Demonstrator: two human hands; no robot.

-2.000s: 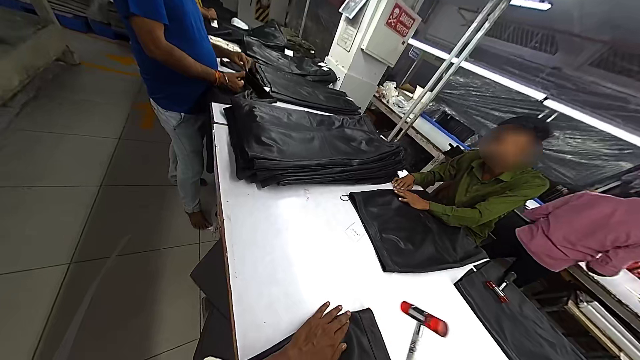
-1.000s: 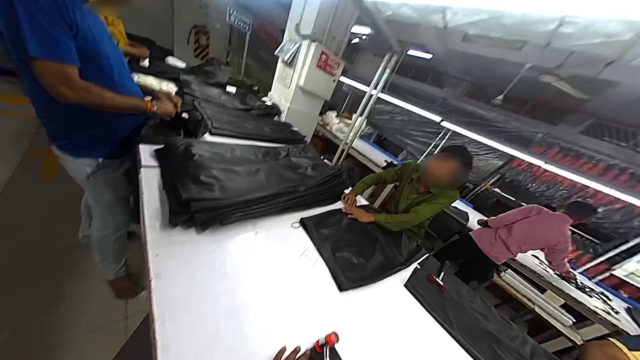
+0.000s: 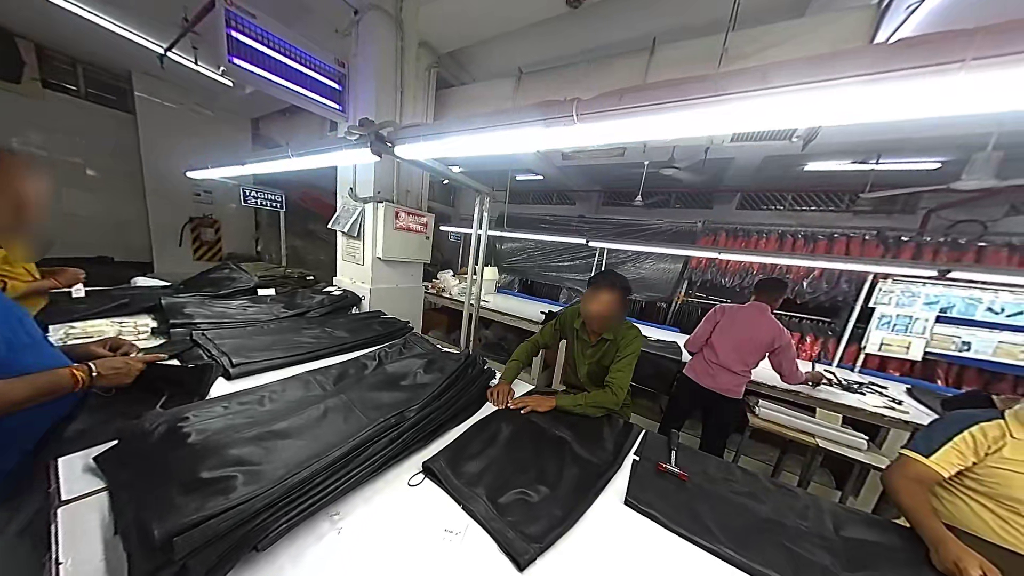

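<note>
Neither of my hands shows in the head view now. Nearest in front lies a folded black leather-like garment [image 3: 532, 488] on the white tabletop [image 3: 384, 528], with a thin loop at its left corner. A thick stack of similar black pieces [image 3: 296, 432] fills the table's left part. To the right, a red-headed tool with a dark handle [image 3: 673, 470] rests on another black piece [image 3: 768, 512]. A small paper with writing [image 3: 454, 531] lies on the white surface.
A person in green [image 3: 600, 352] leans on the table's far side, hands at the garment's far edge. People in blue [image 3: 32, 384] and yellow stand left; another in yellow [image 3: 968, 480] is at right. A person in pink [image 3: 740, 344] works farther back.
The view has swung up and right. The hand on black material at the bottom two seconds ago, and the red-headed tool near it, are out of frame.
</note>
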